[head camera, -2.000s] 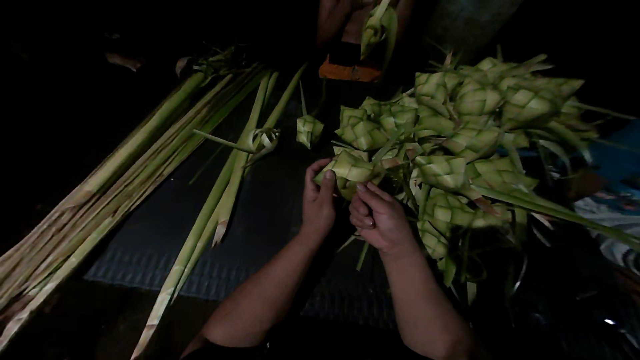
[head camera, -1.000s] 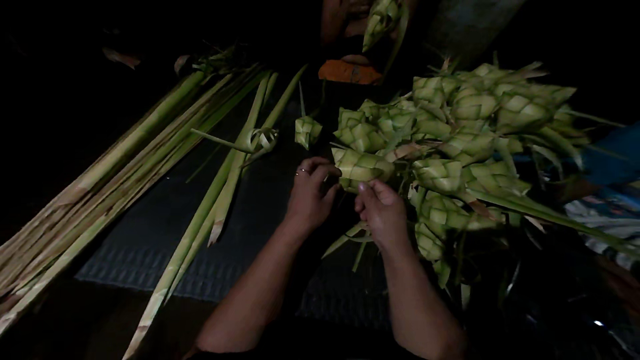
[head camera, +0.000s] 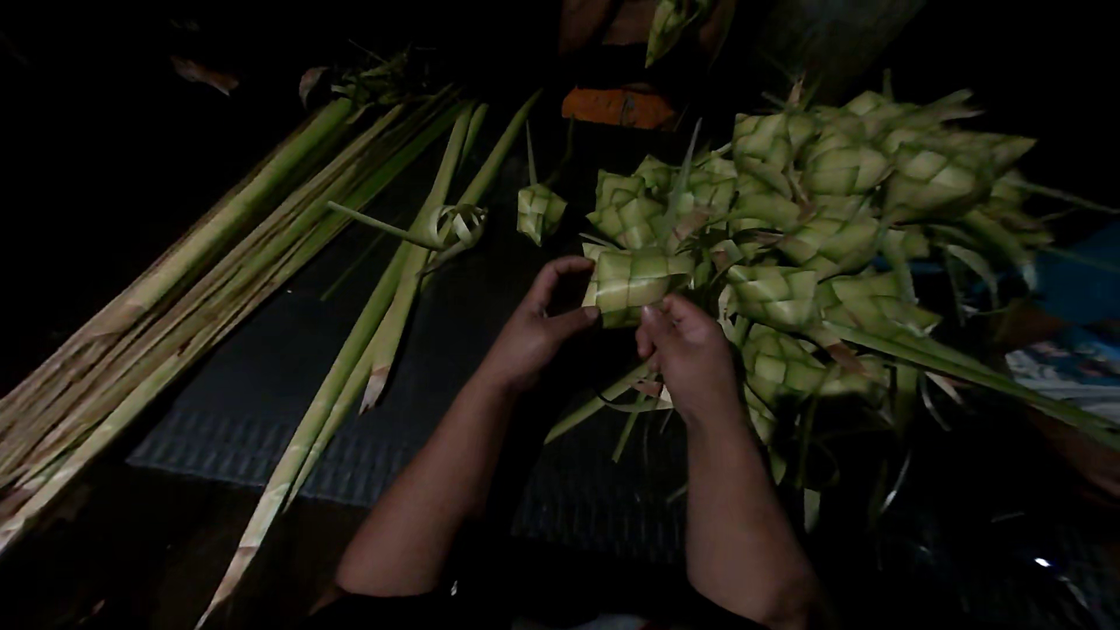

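Between my hands is a woven palm-leaf pouch (head camera: 632, 282) of green strips. My left hand (head camera: 549, 322) has its thumb and forefinger on the pouch's left side. At its lower right edge, the thumb and fingers of my right hand (head camera: 687, 343) pinch the weave. A large pile of similar woven pouches (head camera: 844, 166) lies to the right and behind. A small woven pouch (head camera: 540, 213) sits apart to the left of the pile. Farther left, a loosely looped leaf strip (head camera: 457, 226) rests across long green stalks (head camera: 367, 328).
A bundle of long palm stalks (head camera: 219, 236) spans the left side. Under the things is a dark mat (head camera: 289, 411) with a ribbed edge. Another person's hand (head camera: 623, 22) is at the top beside a woven pouch (head camera: 667, 28); an orange object (head camera: 618, 107) lies below it.
My left hand, closer in with its fingers bunched a second ago, now spreads thumb and forefinger at the pouch's left side. The pouch shows more of its broad face than two seconds ago.
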